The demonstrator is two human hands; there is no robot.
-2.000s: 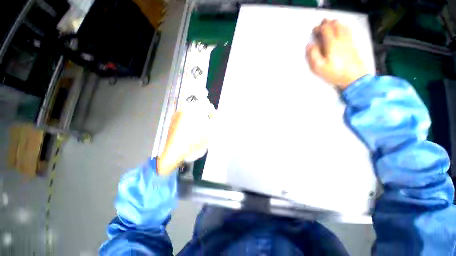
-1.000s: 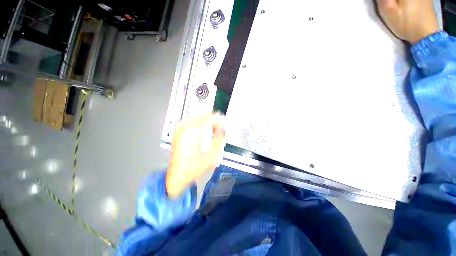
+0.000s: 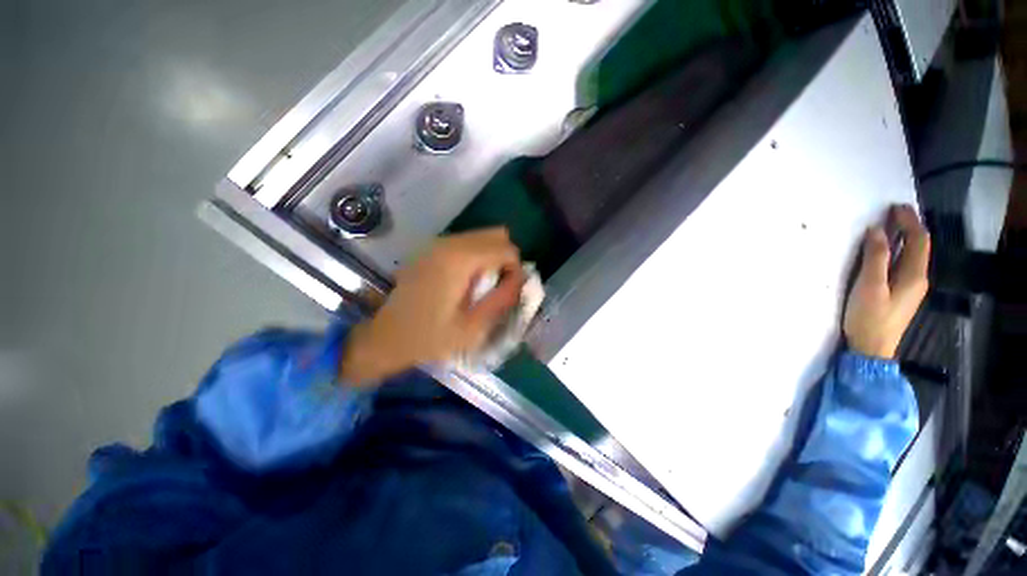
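Observation:
A large silver-grey server chassis lies with its plain top up and its narrower grey side panel facing left. My left hand is bare and slightly blurred. It holds a small crumpled white wiping cloth by the near left corner of the chassis. Whether the cloth touches the panel is hard to tell. My right hand is bare and rests on the right edge of the chassis top, fingers slightly bent.
Ball transfer units stand in a row on the pale plate at left. A dark foam block and green mat lie beside and under the chassis. The aluminium side rail runs nearest my body. Dark equipment with a cable is at right.
The view has turned and come closer, and the chassis side panel now shows. My left hand has come to the near left corner, with the cloth now clear in it. My right hand stays near the right edge.

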